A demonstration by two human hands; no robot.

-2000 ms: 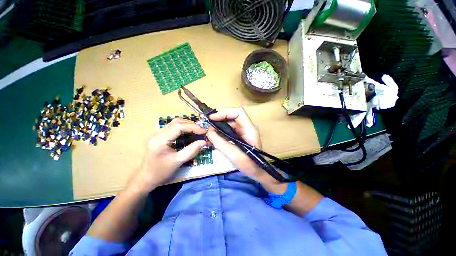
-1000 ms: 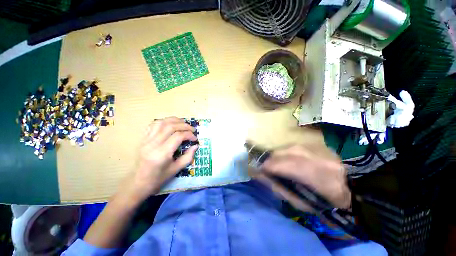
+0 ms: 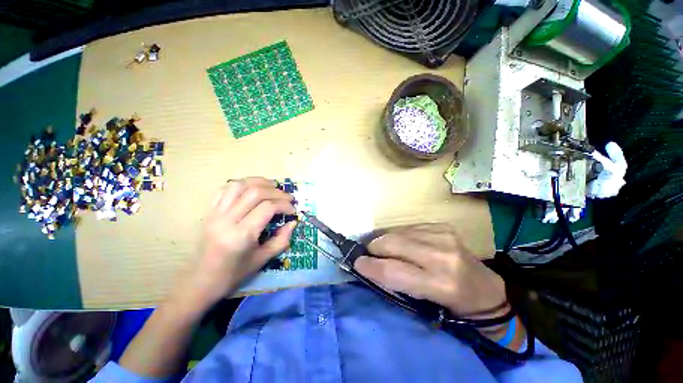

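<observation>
My right hand (image 3: pixel 427 265) holds the black soldering iron (image 3: pixel 352 250), its tip pointing left onto the worked green PCB panel (image 3: pixel 305 243), near my left fingertips. A thin metal guide tube runs along the iron. My left hand (image 3: pixel 251 221) lies over the left part of the panel, thumb and fingers bent together around dark components; what exactly they pinch is hidden. The panel rests on a white plate (image 3: pixel 337 206). A loose heap of small black, silver and gold components (image 3: pixel 97 172) lies at the left.
A bare PCB panel (image 3: pixel 260 90) lies above the worked one. A few components (image 3: pixel 147 54) lie at top left. A brown cleaning pot (image 3: pixel 422 123) stands before a fume fan (image 3: pixel 416 26). The solder feeder (image 3: pixel 483 120) with its reel (image 3: pixel 584 30) and cables stands right, on the green bench.
My right hand swung right with the iron, then came back left, so the tip is now at the panel. My left hand stays on the panel. The view has shifted slightly.
</observation>
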